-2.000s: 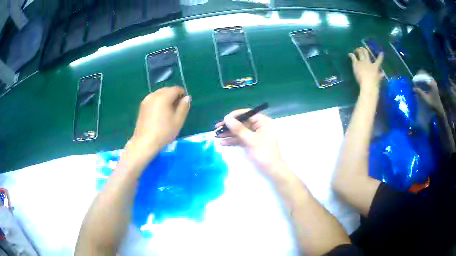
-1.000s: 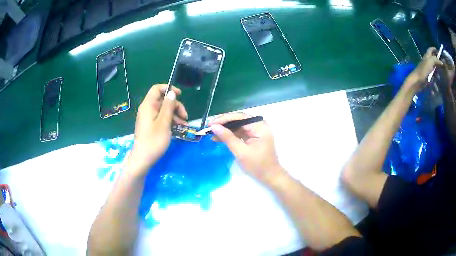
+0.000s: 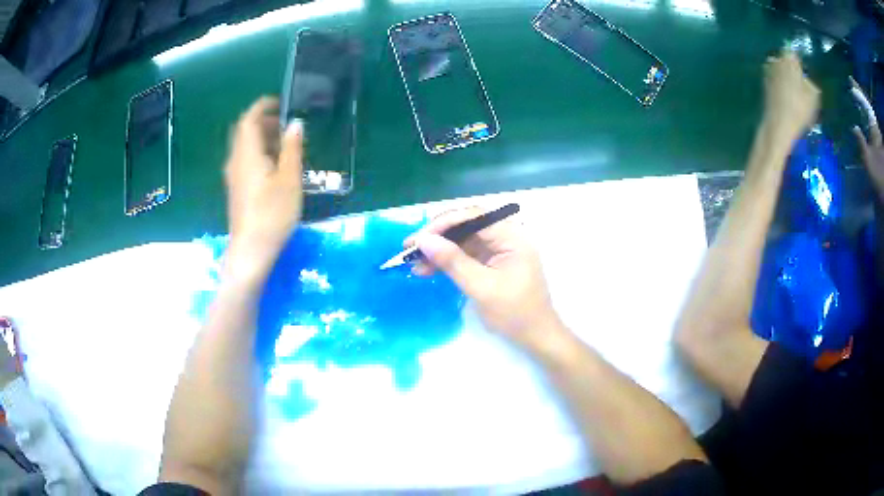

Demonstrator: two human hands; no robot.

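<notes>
My left hand (image 3: 267, 184), blurred, is at the left edge of a phone frame (image 3: 325, 107) over the green belt, thumb on its edge. The fingers behind it are partly hidden; it looks held at or just above the belt. Gold and white bits show at the frame's near end. My right hand (image 3: 494, 271) holds black tweezers (image 3: 475, 225), pale tip pointing left above the blue film heap (image 3: 378, 310). The tip shows no clear piece in it. The heap lies on the white surface (image 3: 485, 417).
Other phone frames lie on the belt (image 3: 543, 145): two at left (image 3: 148, 145), one at centre (image 3: 444, 82), one tilted farther right (image 3: 603, 50). A neighbour's arm (image 3: 727, 262) reaches over the belt at right, beside a glossy blue film bundle (image 3: 809, 281). A dark tray is at the far left.
My left hand has moved the phone frame up and left, away from the tweezers, over the belt. The frames on the belt have shifted left. My right hand stays near the heap with the tweezers.
</notes>
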